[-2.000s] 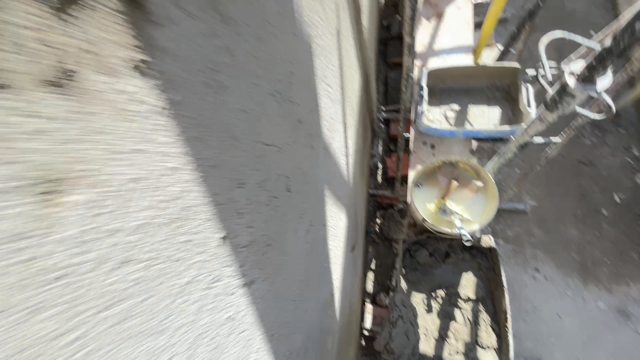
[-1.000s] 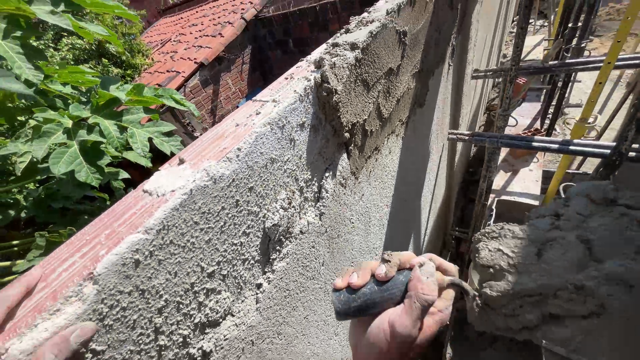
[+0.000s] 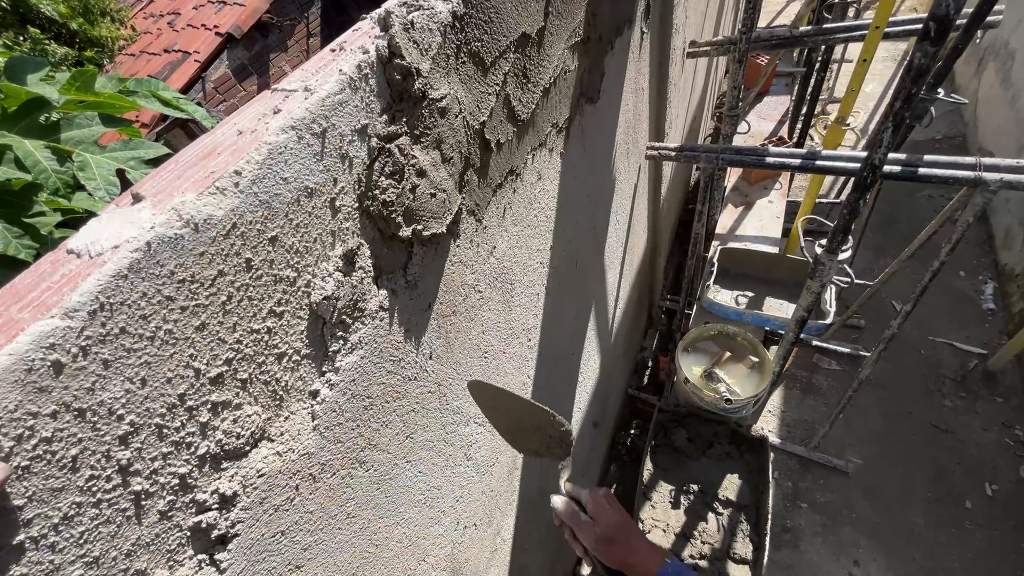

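My right hand point(image 3: 604, 528) grips the handle of a mason's trowel point(image 3: 524, 422), its pointed blade up and to the left in front of the rough wall point(image 3: 448, 416). Of my left hand point(image 3: 4, 474) only a fingertip shows at the left edge, by the wall. A thick lump of wet mortar point(image 3: 412, 188) clings to the wall near its top, beside a band of fresh mortar point(image 3: 512, 96). Below right, a trough of mortar point(image 3: 704, 496) lies close to my right hand.
Beyond the trough stand a bucket of cloudy water point(image 3: 724, 368) with tools in it and a blue-rimmed tub point(image 3: 768, 288). Metal scaffold bars point(image 3: 840, 164) and a yellow level-like bar point(image 3: 840, 128) rise at the right. Papaya-like leaves point(image 3: 64, 144) and a tiled roof point(image 3: 176, 40) lie beyond the wall.
The lump of mortar now sits on the wall below the fresh band, where one second ago there was none. My right hand is lower, and the trowel blade shows plainly.
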